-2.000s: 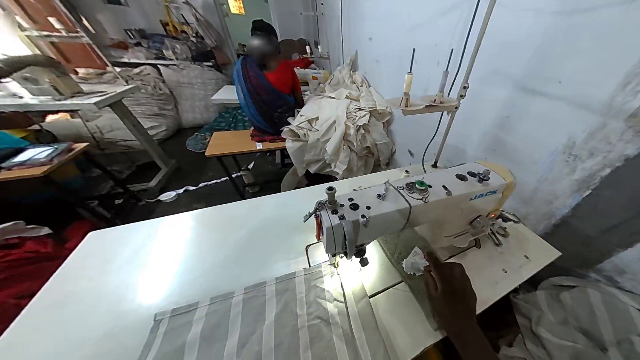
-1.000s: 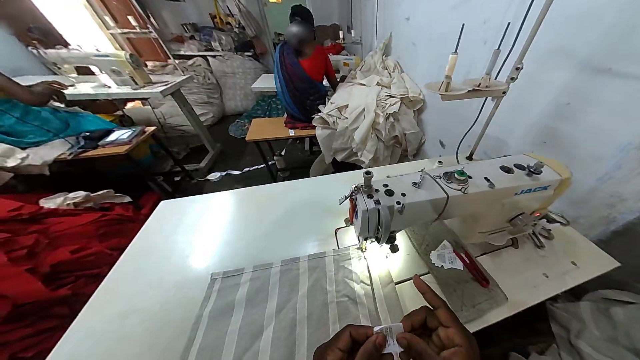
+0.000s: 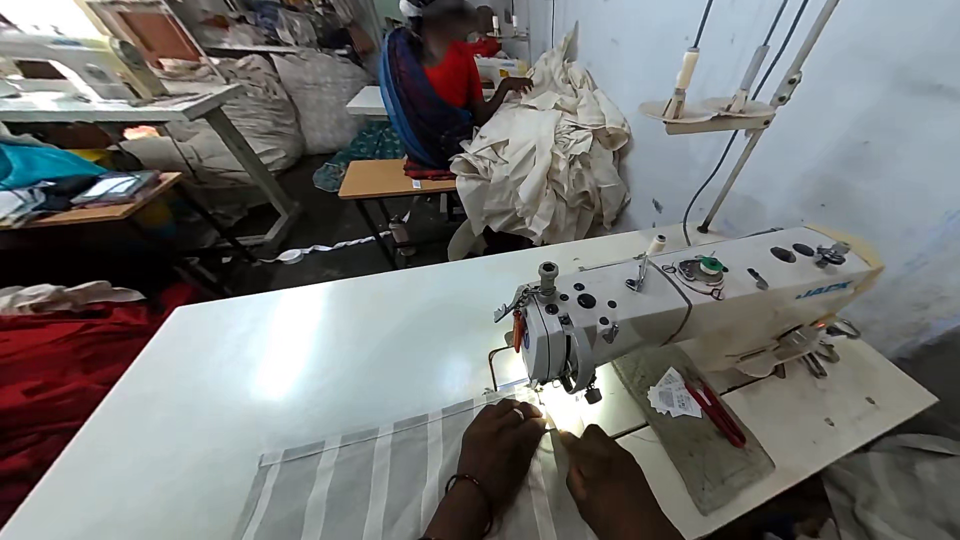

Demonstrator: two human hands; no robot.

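Observation:
A grey and white striped fabric (image 3: 379, 465) lies on the white sewing table, its far edge under the lit needle area of a Jack sewing machine (image 3: 637, 307). My left hand (image 3: 501, 450), with a ring and a bracelet, presses on the fabric just in front of the presser foot. Close to its right, my right hand (image 3: 611, 480) grips the fabric's edge near the needle, fingertips bent. Whether the small white label is under my fingers cannot be seen. Several white printed labels (image 3: 673, 394) and red-handled thread snips (image 3: 716, 416) rest on a grey pad (image 3: 694, 450) right of the hands.
A thread stand (image 3: 709, 120) rises behind the machine. Beyond the table, a person (image 3: 450, 82) sits by a heap of cream cloth (image 3: 547, 157). Red fabric (image 3: 67, 367) lies at the left, below another sewing machine (image 3: 82, 64). Metal tools lie at the table's right end.
Both hands have moved from the table's near edge to the fabric by the needle. The small white label held between the fingers a second ago is no longer visible.

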